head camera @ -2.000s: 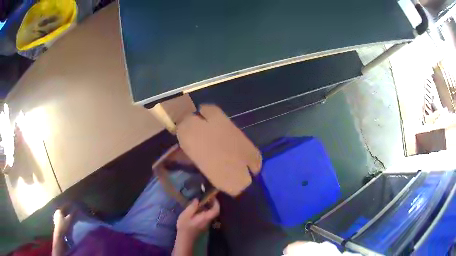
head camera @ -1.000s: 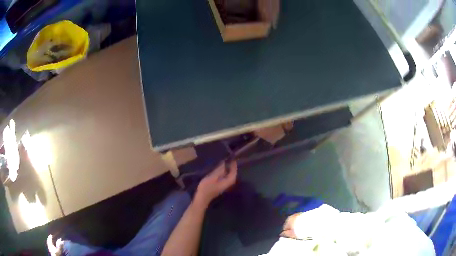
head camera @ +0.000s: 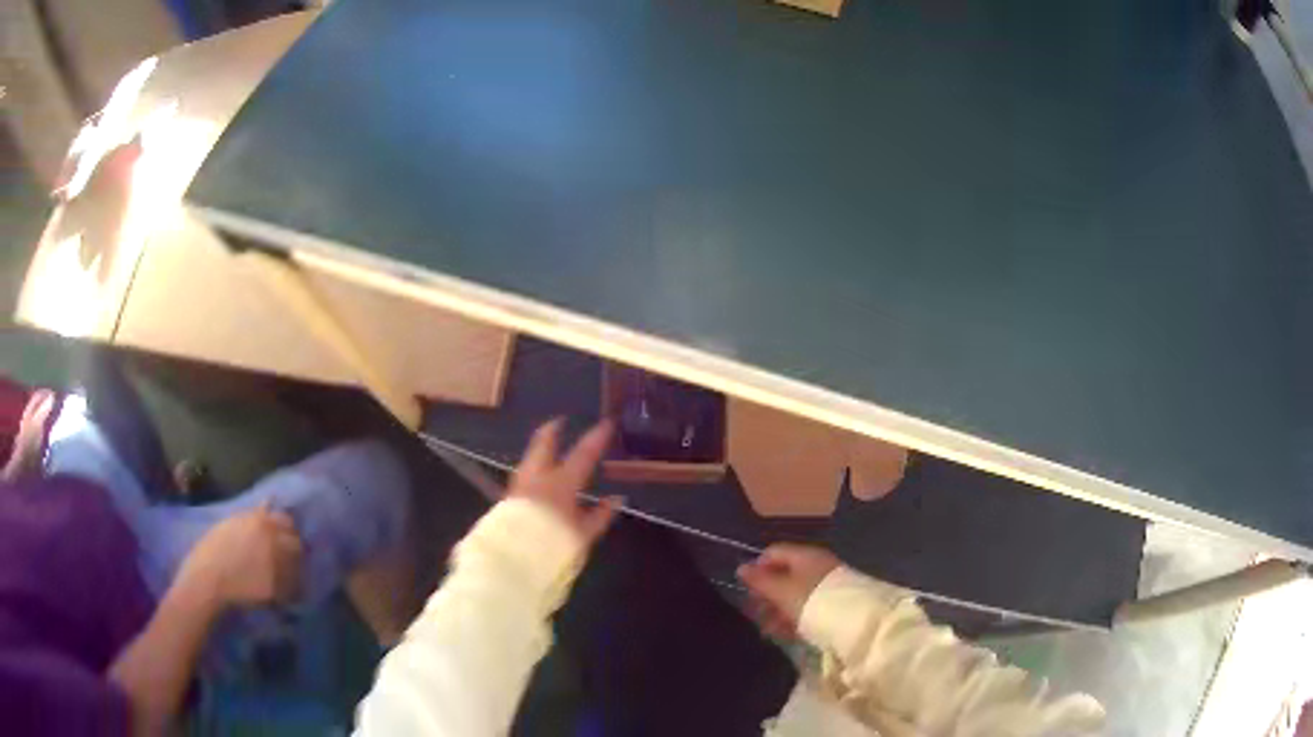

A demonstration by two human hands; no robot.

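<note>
An open mailer box (head camera: 664, 469) lies on the dark shelf below the table, its lid (head camera: 796, 461) folded out to the right. A dark, flat item with small pale print (head camera: 665, 418) shows inside it. My left hand (head camera: 559, 482) is at the shelf's front edge, just left of the box, with its fingers apart and empty. My right hand (head camera: 789, 583) is at the shelf's front edge, right of my left hand and below the lid. Its fingers are bent; whether it grips anything is unclear.
The dark tabletop (head camera: 806, 216) overhangs the shelf. A cardboard-covered table (head camera: 202, 295) is on the left. A coworker in a purple shirt (head camera: 65, 598) sits at lower left, a hand (head camera: 245, 559) over the knee. A table leg (head camera: 339, 338) stands between. A cardboard edge (head camera: 814, 5) shows at the top.
The coworker's hand has left the box and drawn back left. The box now sits on the shelf. Both my hands have come to the shelf edge. The view has shifted.
</note>
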